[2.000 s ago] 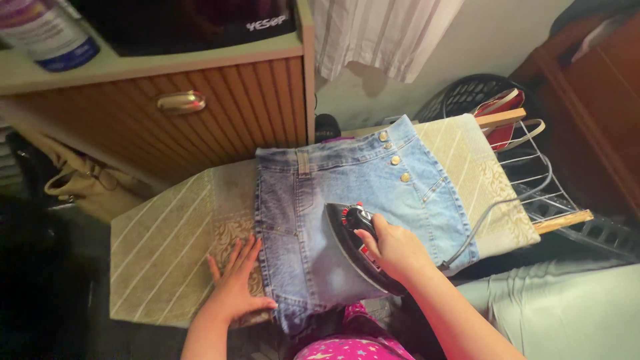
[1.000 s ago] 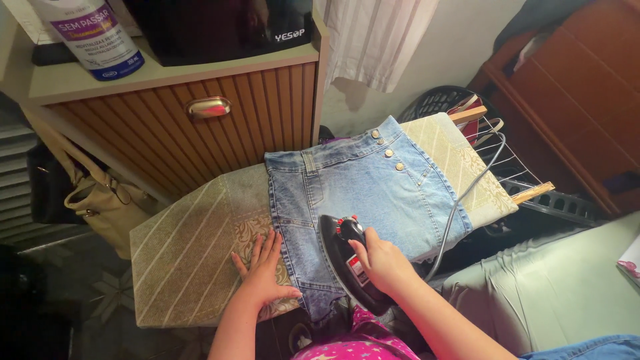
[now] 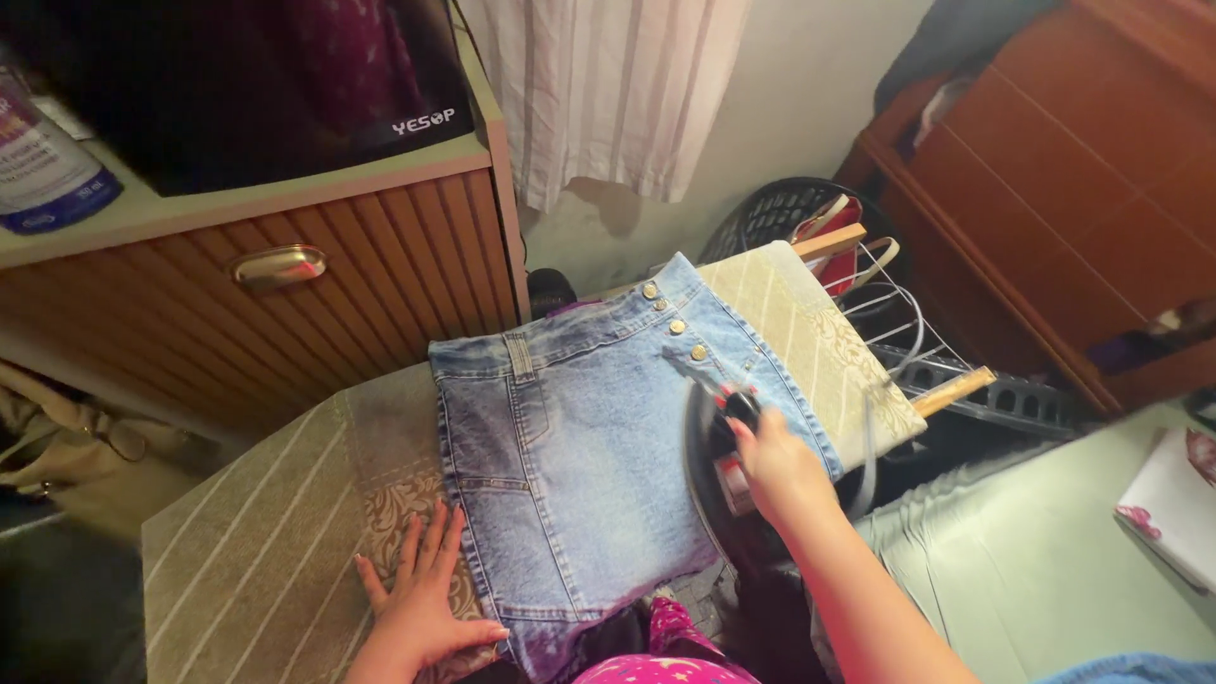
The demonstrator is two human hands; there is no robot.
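A blue denim skirt (image 3: pixel 608 456) with metal buttons along one side lies flat across the ironing board (image 3: pixel 256 522). My right hand (image 3: pixel 779 465) grips the handle of a dark clothes iron (image 3: pixel 708 456), which is over the skirt's right part below the buttons; the iron is blurred. Fingers spread, my left hand (image 3: pixel 423 579) rests on the board's patterned cover at the skirt's left edge, its thumb touching the lower left corner. The iron's cord (image 3: pixel 866 456) runs up past the board's right side.
A cabinet (image 3: pixel 380 256) with a metal handle borders the board, bearing a spray bottle (image 3: pixel 47 161) and a black appliance (image 3: pixel 285 85). A black basket (image 3: pixel 769 209) stands behind the wire iron rest (image 3: pixel 883 328). A pale covered surface (image 3: pixel 1026 532) lies at right, a beige bag (image 3: pixel 85 456) at left.
The iron in my right hand has moved from the skirt's middle and lower part to its right side, near the buttons. My left hand stays at the skirt's left edge.
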